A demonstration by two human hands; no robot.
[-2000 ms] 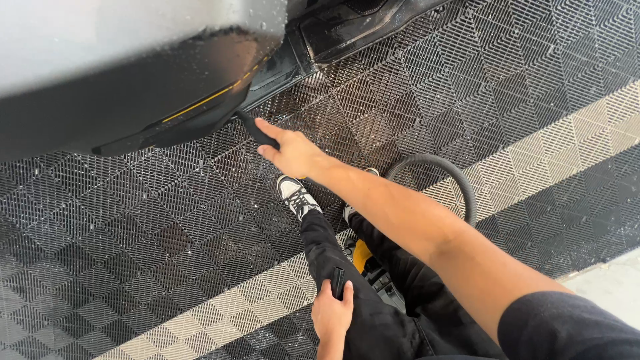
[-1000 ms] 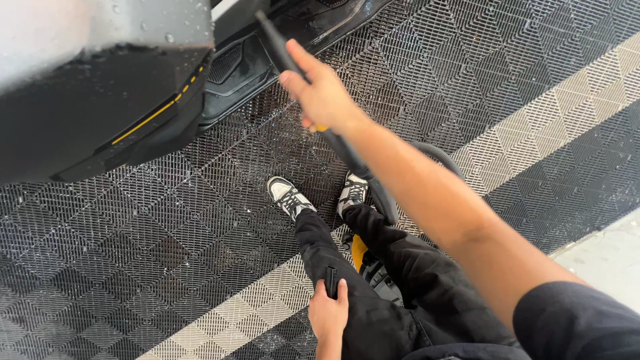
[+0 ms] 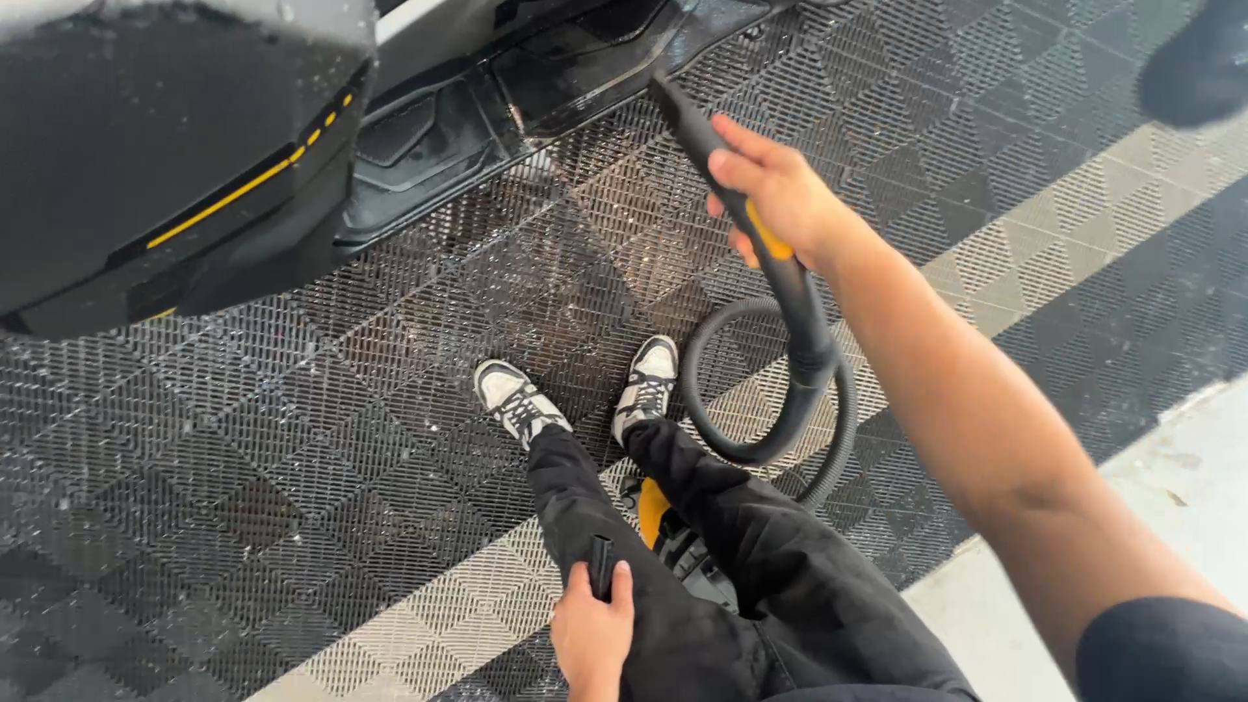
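Observation:
My right hand (image 3: 780, 195) grips a black vacuum hose wand (image 3: 707, 141) with a yellow band. Its narrow dark nozzle tip points up and left, near the black footboard edge of a vehicle, and the hose (image 3: 760, 448) curls down from it onto the floor. Low in the view, my left hand (image 3: 595, 619) is closed around a small black tube-like piece (image 3: 602, 565), held over my trouser leg. A yellow and black machine (image 3: 653, 507), probably the vacuum, stands partly hidden behind my legs.
A dark vehicle body panel (image 3: 185, 146) with a yellow stripe and a wet black footboard (image 3: 429, 166) fill the upper left. Perforated floor tiles (image 3: 292, 419) look wet. A blurred dark shape (image 3: 1194, 63) is at the upper right; pale concrete (image 3: 1150, 497) borders the tiles.
My right hand has moved the wand rightward from the vehicle's striped panel, and more of the wand and its yellow band now shows. My left hand keeps the black piece. The dark shape at upper right is new.

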